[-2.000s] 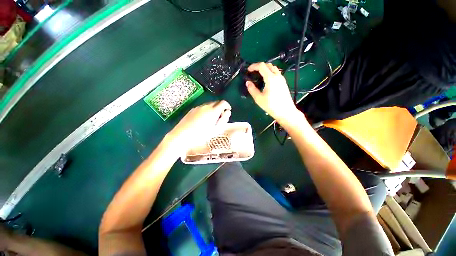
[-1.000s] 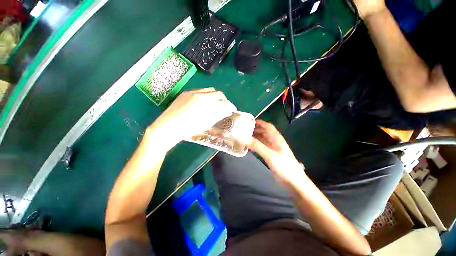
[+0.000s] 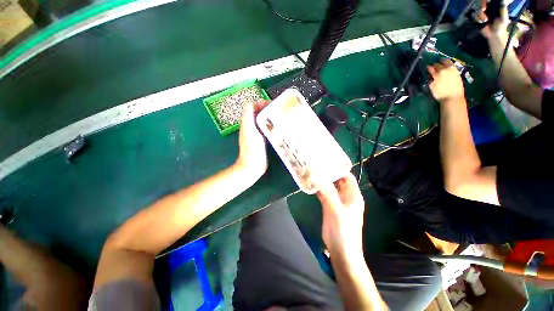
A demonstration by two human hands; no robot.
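A pale plastic housing [image 3: 307, 143] is held up in front of me above the bench edge, tilted, its long side running from upper left to lower right. My left hand [image 3: 252, 136] is against its upper left end and side. My right hand [image 3: 341, 203] grips its lower right end, with the thumb on the rim. The inside of the housing is washed out by glare, so its details cannot be made out.
A green bin [image 3: 234, 108] of small screws and a dark parts tray [image 3: 297, 87] stand behind the housing. A round black object [image 3: 335, 115], a thick black ribbed tube [image 3: 330, 39] and looping cables are nearby. Other people's arms work at right; one arm shows lower left. A blue stool [image 3: 197, 276] stands below.
The housing has been lifted and turned to a steeper slant. My left hand has shifted from over it to its side; my right hand still holds its near end. The view has swung right.
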